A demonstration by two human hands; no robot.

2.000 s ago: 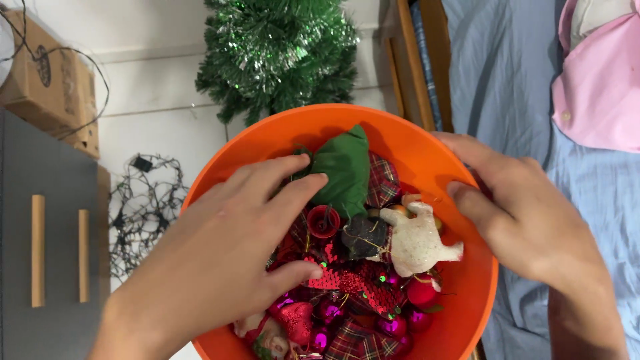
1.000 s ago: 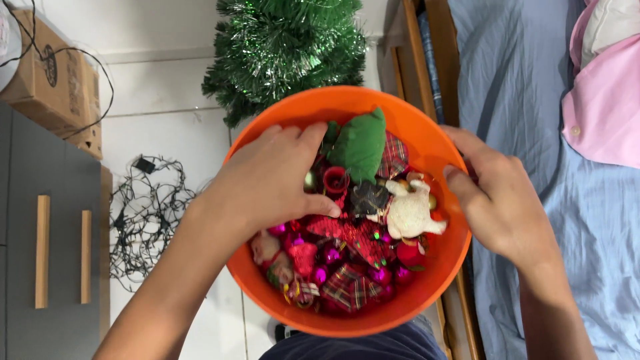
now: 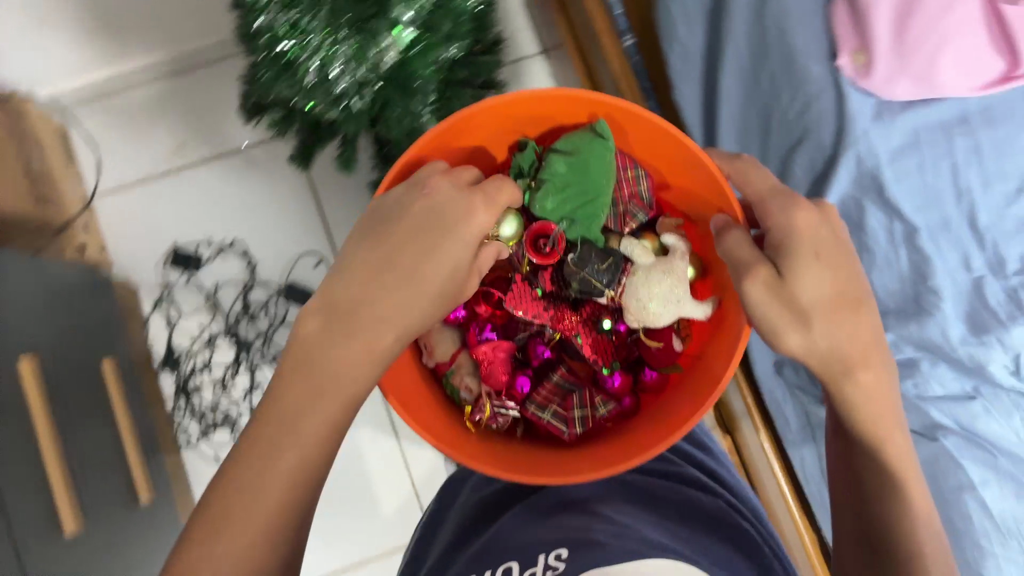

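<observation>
An orange plastic bowl (image 3: 560, 472) holds many Christmas ornaments. My right hand (image 3: 800, 272) grips its right rim, thumb inside and fingers outside. My left hand (image 3: 432, 248) reaches over the left rim into the bowl, its thumb and fingers around a small gold bauble (image 3: 508, 227); whether the bauble is gripped I cannot tell. Beside it lie a green fabric piece (image 3: 576, 184), a red bell (image 3: 544, 242), a black wrapped ornament (image 3: 594, 270) and a white glittery animal figure (image 3: 660, 288). Red sequin fabric (image 3: 560, 316), plaid fabric (image 3: 568, 400) and magenta baubles (image 3: 616, 382) lie lower in the bowl.
A green tinsel Christmas tree (image 3: 368, 72) stands beyond the bowl. Tangled black string lights (image 3: 216, 344) lie on the tiled floor at left, near a grey cabinet (image 3: 72, 400) and a cardboard box (image 3: 40, 176). At right is a bed with a blue sheet (image 3: 904, 240) and pink cloth (image 3: 928, 48).
My left hand has moved from over the ornaments to the bowl's left side, where its fingers now reach in beside the gold bauble. My right hand stays on the rim.
</observation>
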